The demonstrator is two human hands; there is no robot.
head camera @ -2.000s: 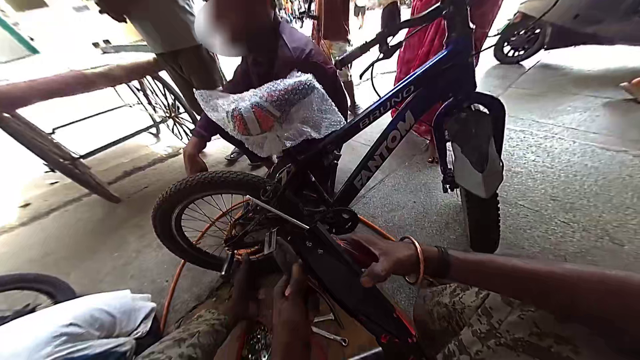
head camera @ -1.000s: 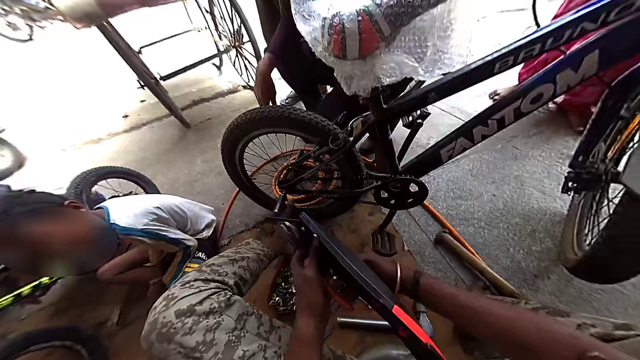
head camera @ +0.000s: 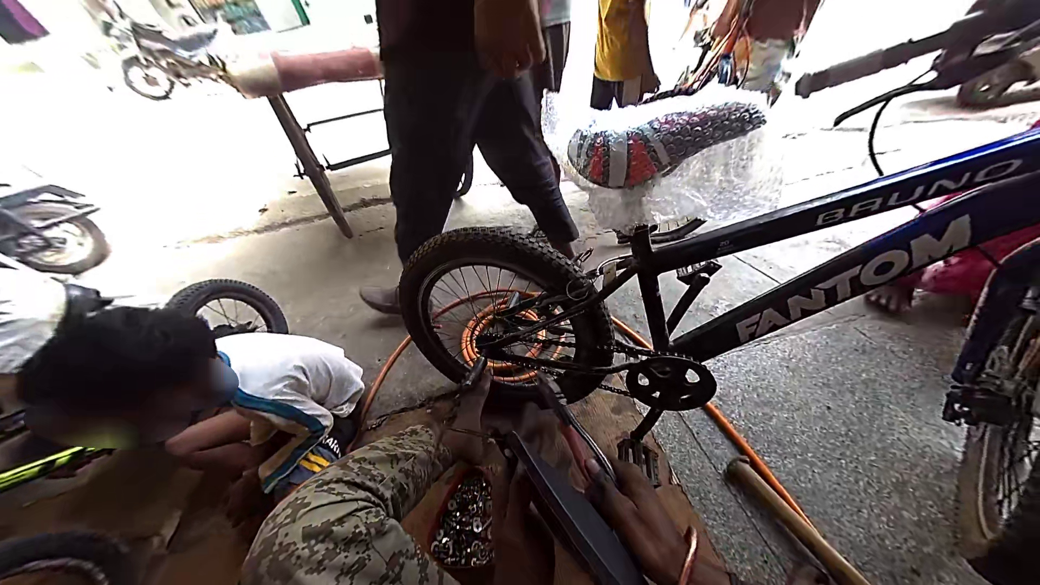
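A bicycle with a dark blue and black frame (head camera: pixel 861 284) stands across the head view, its rear wheel (head camera: pixel 508 313) and chainring (head camera: pixel 671 383) in front of me. A long dark guard-like strip (head camera: pixel 569 512) slants between my hands. My left hand (head camera: pixel 520 512), dim and partly hidden, holds this strip from its left side. To its right, my right hand (head camera: pixel 642 504), with a copper-coloured bangle, has its fingers round the near end of a thin curved metal rod (head camera: pixel 581 431). The rod's far end is close below the rear wheel; whether they touch is unclear.
Small metal hardware fills a container (head camera: pixel 463 524) by my camouflage-clad leg. At left a person in a white shirt (head camera: pixel 288 374) bends low. An orange hose (head camera: pixel 751 447) and a wooden handle (head camera: pixel 796 520) lie right. Bubble wrap covers the saddle (head camera: pixel 650 150). Another person's legs (head camera: pixel 455 138) stand behind the wheel.
The view has swung right-to-left over the scene since the first frame. The person who was low behind the saddle is no longer seen there; legs now stand upright behind the rear wheel.
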